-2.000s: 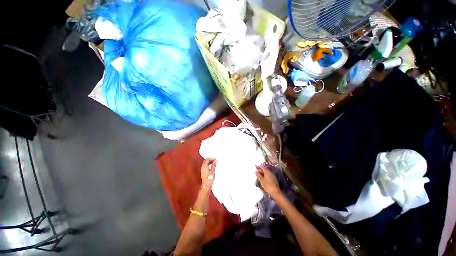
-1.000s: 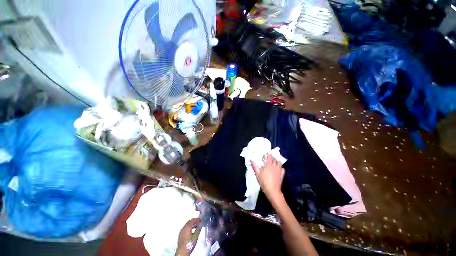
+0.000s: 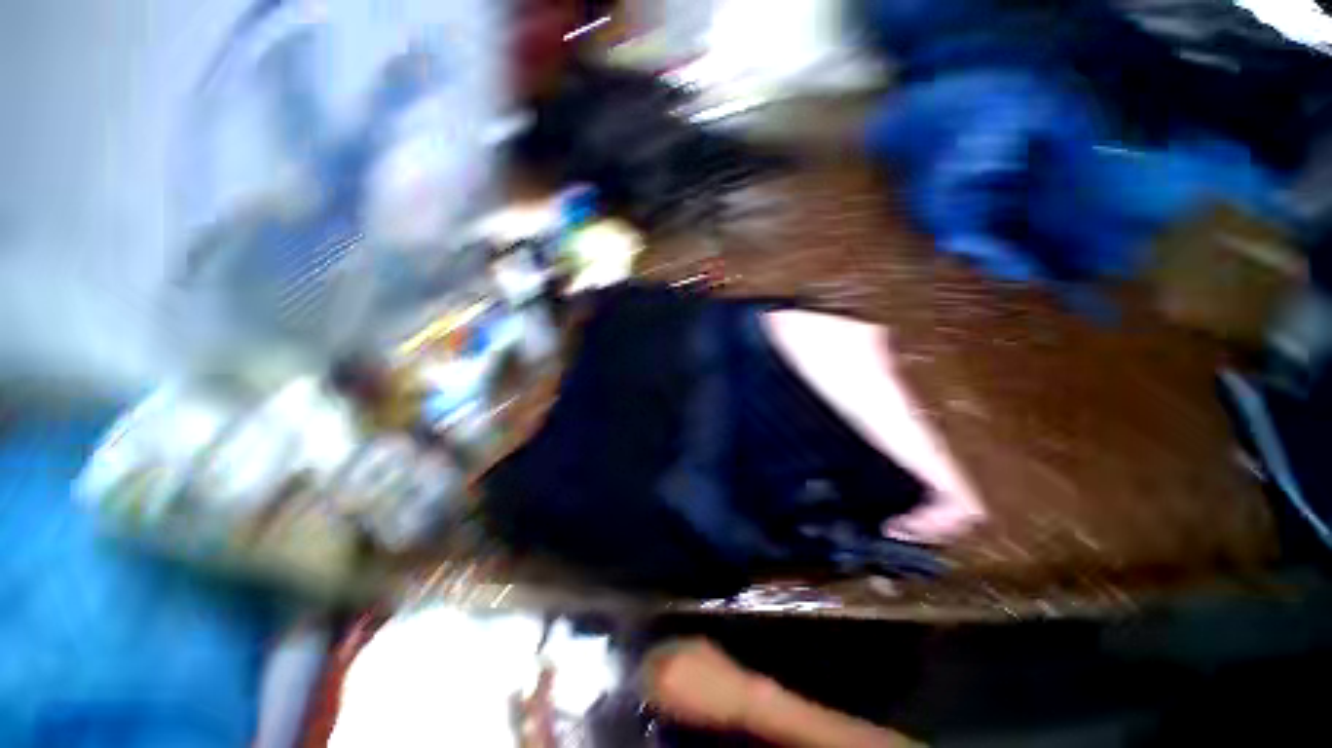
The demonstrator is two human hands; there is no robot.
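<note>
The view is strongly blurred. A bright white garment [image 3: 431,680] lies bunched at the bottom left of the view, over a red cloth [image 3: 345,658]. My right hand [image 3: 701,684] is at its right side, low in the view; its fingers are too blurred to tell if they hold anything. My left hand [image 3: 541,716] shows only as a small blurred patch against the white garment, cut off by the bottom edge. The dark folded pile [image 3: 657,439] lies on the brown table, with a pale pink piece [image 3: 877,409] at its right edge.
A large blue bag [image 3: 132,585] fills the lower left. A box of white scraps [image 3: 234,453], bottles and a fan [image 3: 351,176] stand at the left. Black hangers [image 3: 628,146] lie at the back. Another blue bag [image 3: 979,168] and a brown carton [image 3: 1227,271] are at the back right.
The view has swung to the right. My right hand has moved from the dark pile back towards the white garment. The small white piece no longer shows on the dark pile.
</note>
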